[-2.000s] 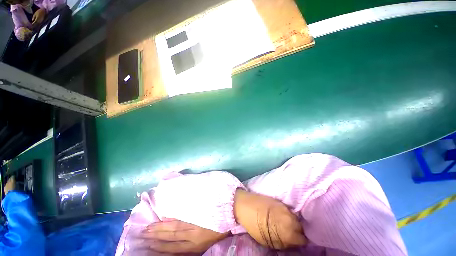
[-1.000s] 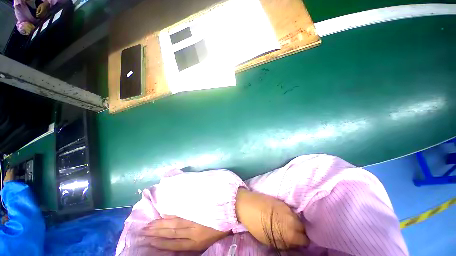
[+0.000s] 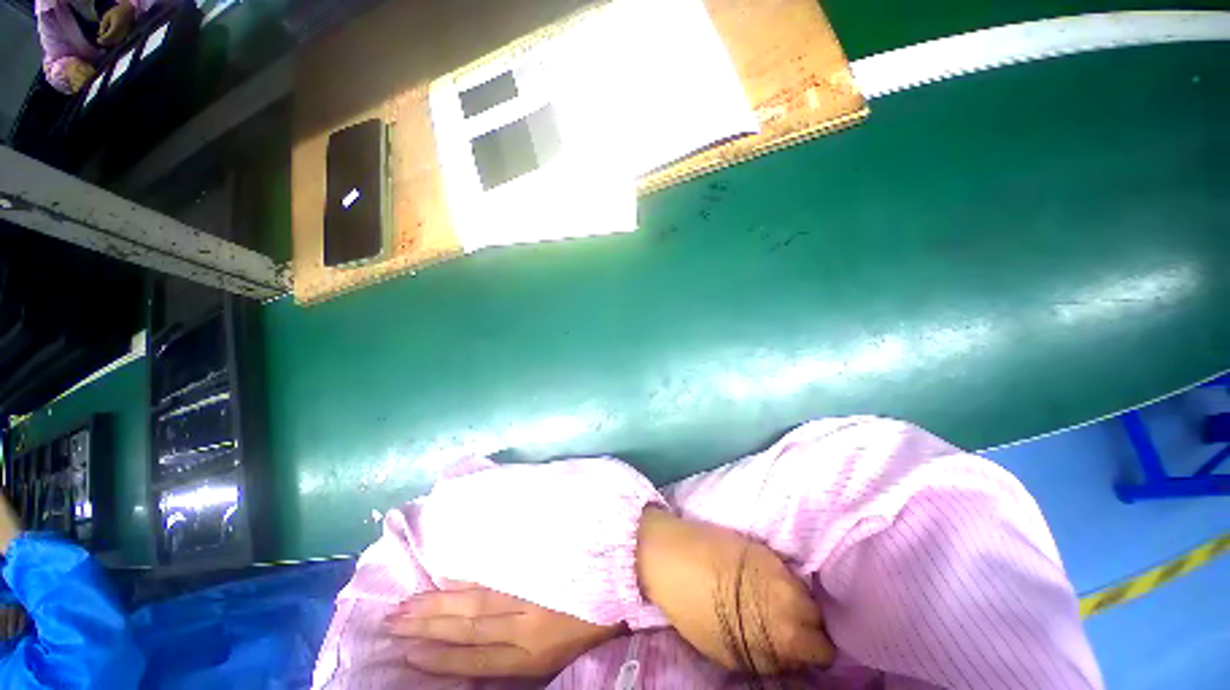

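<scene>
My arms are crossed in front of me in pink striped sleeves. My left hand (image 3: 735,600) points right, with thin dark strands across its back; its fingers are hidden at the right sleeve. My right hand (image 3: 499,634) lies flat on the left sleeve, fingers extended, empty. Beyond them, on a tan board (image 3: 416,182), a dark phone (image 3: 355,196) with a small white label lies at the left. Glare-bright white sheets (image 3: 560,209) with grey printed rectangles lie beside it. Neither hand touches these things.
The glossy green bench (image 3: 809,270) spans the view. A black tray (image 3: 200,472) with shiny units stands left, another tray (image 3: 61,472) farther left by a worker in blue (image 3: 61,613). A grey metal post (image 3: 135,236) crosses upper left. Another person's hands (image 3: 115,24) show top left.
The worker in blue has drawn their hand back from the far-left tray. The bench view shifted slightly at first. My crossed arms and hands stay in the same pose.
</scene>
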